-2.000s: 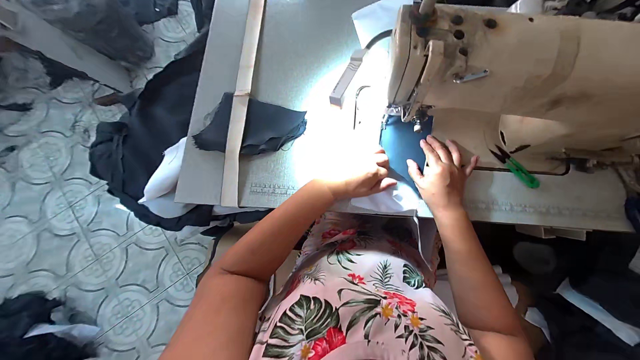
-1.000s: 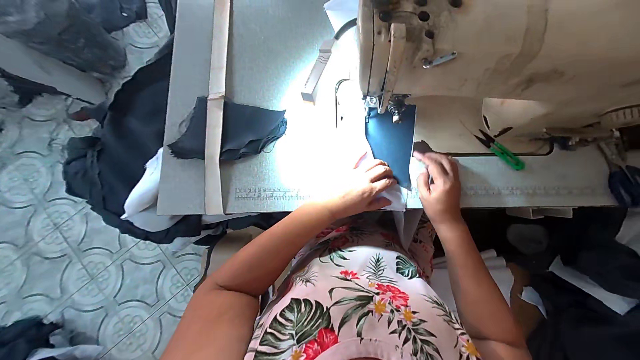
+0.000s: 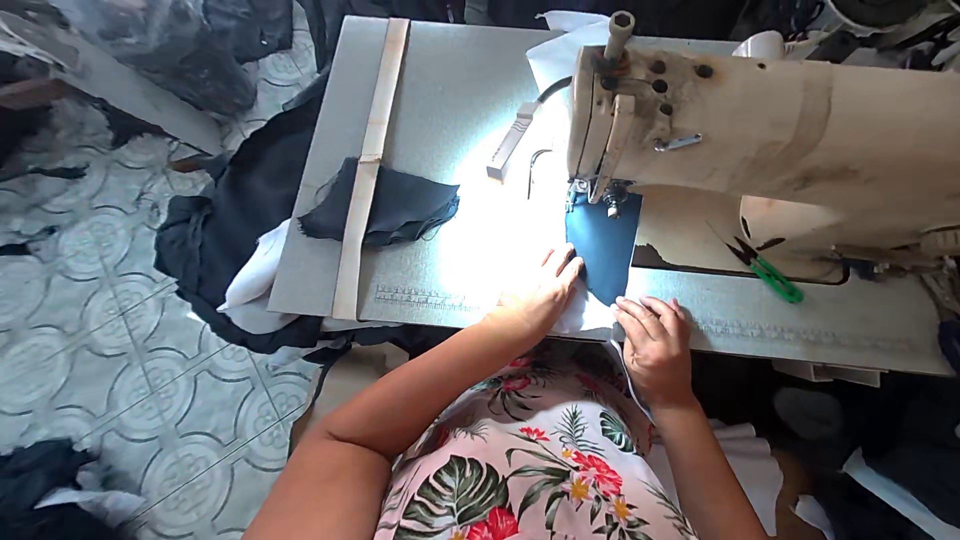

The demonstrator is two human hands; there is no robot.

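A dark blue fabric piece (image 3: 602,251) lies under the presser foot (image 3: 576,193) of a beige sewing machine (image 3: 720,127). My left hand (image 3: 544,289) rests at its left edge, fingertips on the cloth. White fabric (image 3: 583,313) shows below it, over the table's front edge. My right hand (image 3: 652,337) is at the lower right corner of the blue piece, thumb and fingers pinched on the fabric edge there. Bright lamp light washes out the surface left of the needle.
Green-handled thread snips (image 3: 776,279) lie right of the hands on the machine bed. Dark fabric pieces (image 3: 409,202) sit under an elastic band (image 3: 369,161) across the table (image 3: 442,67). A small grey lamp (image 3: 514,142) stands behind the left hand. Dark cloth (image 3: 255,187) hangs at the left edge.
My right hand has moved off the top of the blue fabric to its lower right corner. More of the blue piece shows now than two seconds ago.
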